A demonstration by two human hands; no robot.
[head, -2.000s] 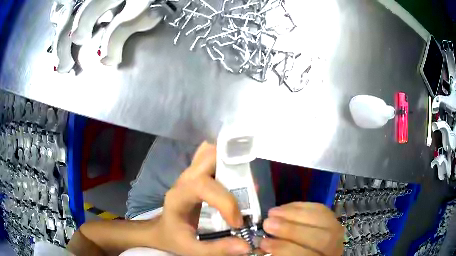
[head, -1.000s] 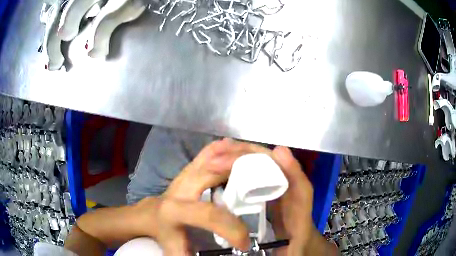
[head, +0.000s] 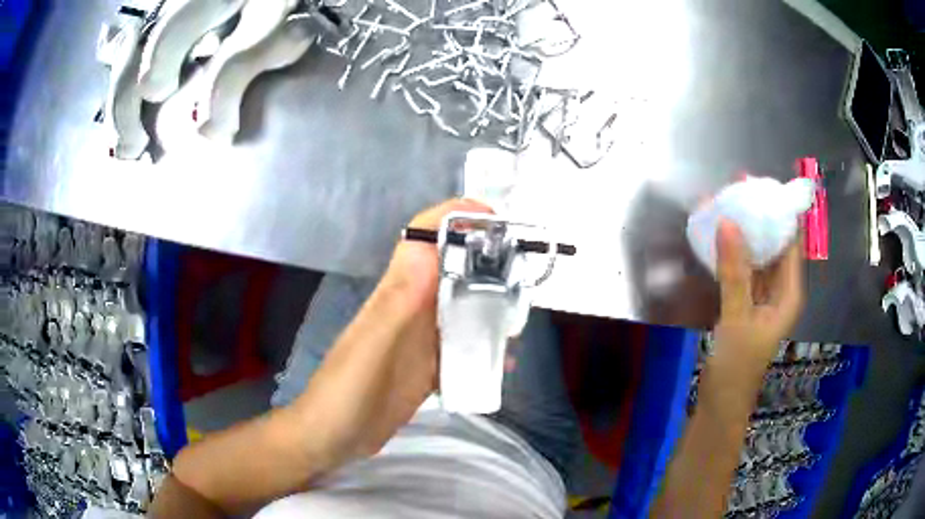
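Observation:
My left hand (head: 406,304) holds a white handle assembly (head: 473,355) over the bench's front edge. The handle's mechanism with a coil spring (head: 491,246) faces up. A black cross pin (head: 546,246) sticks out on both sides, and a thin wire bail (head: 551,266) shows at its right. My right hand (head: 756,294) has its fingers on the round white squeeze bottle (head: 749,218) at the right of the bench. The bottle's nozzle end points right, over a pink-red bar (head: 814,211). Whether the bottle is lifted off the bench is hard to tell.
A tangled heap of silver wire links (head: 477,66) lies at the back middle of the steel bench (head: 335,182). Several curved handles (head: 238,71) lie at the back left. A dark rectangle (head: 867,101) and more handles are at the far right. Blue crates (head: 167,335) packed with handles flank my legs.
My right hand has left the handle and moved right onto the squeeze bottle. The handle has moved up in my left hand and is turned, with its spring end now away from me.

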